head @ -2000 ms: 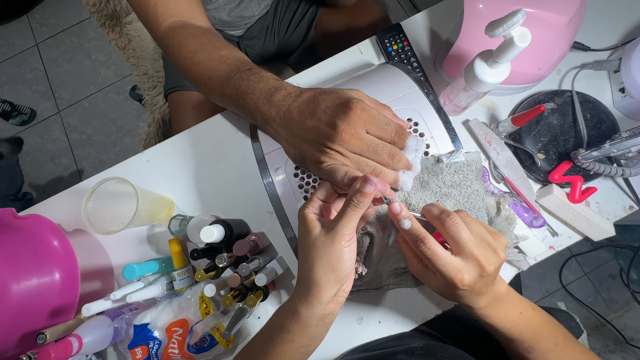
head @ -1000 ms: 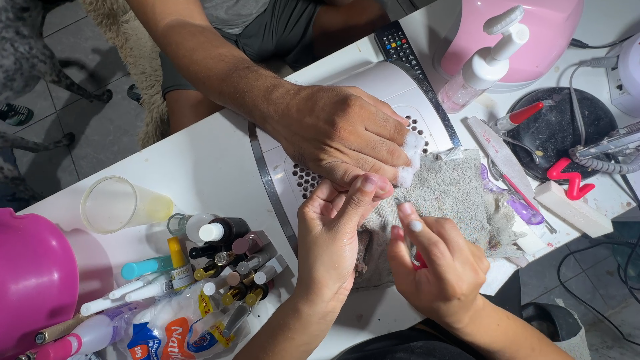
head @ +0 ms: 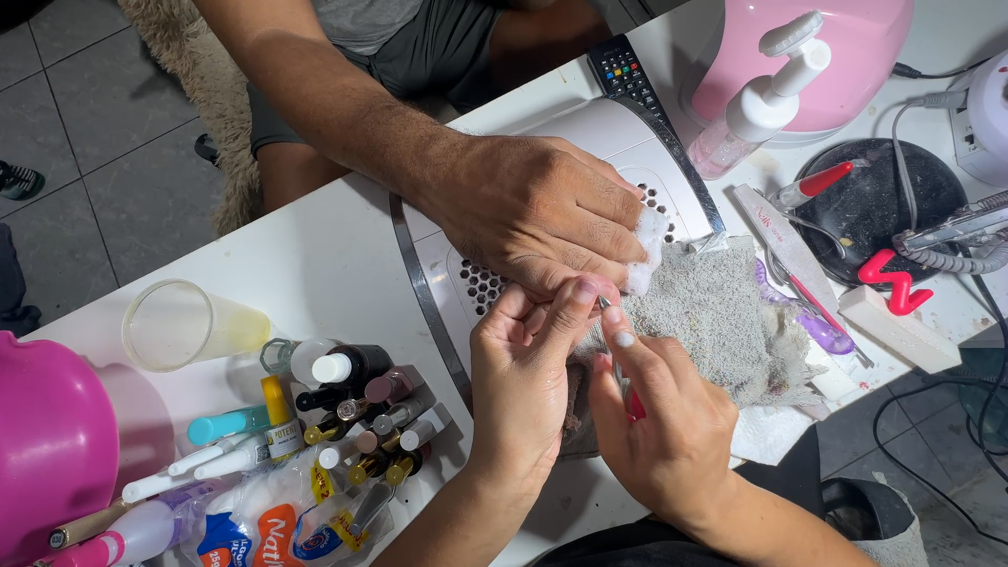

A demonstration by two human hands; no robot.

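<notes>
A client's hand (head: pixel 535 205) lies palm down across a white nail dust collector (head: pixel 429 236), white foam over its fingertips. My left hand (head: pixel 528 370) pinches one of that hand's fingers between thumb and forefinger. In my right hand (head: pixel 661 409) is a metal cuticle tool (head: pixel 617 358) with a red part at the palm; its tip touches the nail area of the held finger. The tool's exact kind is partly hidden by my fingers. Beneath the hands and to their right lies a grey speckled cloth (head: pixel 701 315).
Nail polish bottles (head: pixel 378 402), a clear plastic cup (head: pixel 169 324), a cotton bag (head: pixel 268 528) and a magenta bowl (head: pixel 47 425) stand at left. At right are a pump bottle (head: pixel 740 118), a nail file (head: pixel 780 228), a white buffer block (head: pixel 898 327) and a black round pad (head: pixel 882 213).
My right hand, lower and apart from the held finger one second ago, has moved up, and the metal tool's tip is back at that finger. My left hand keeps its pinch.
</notes>
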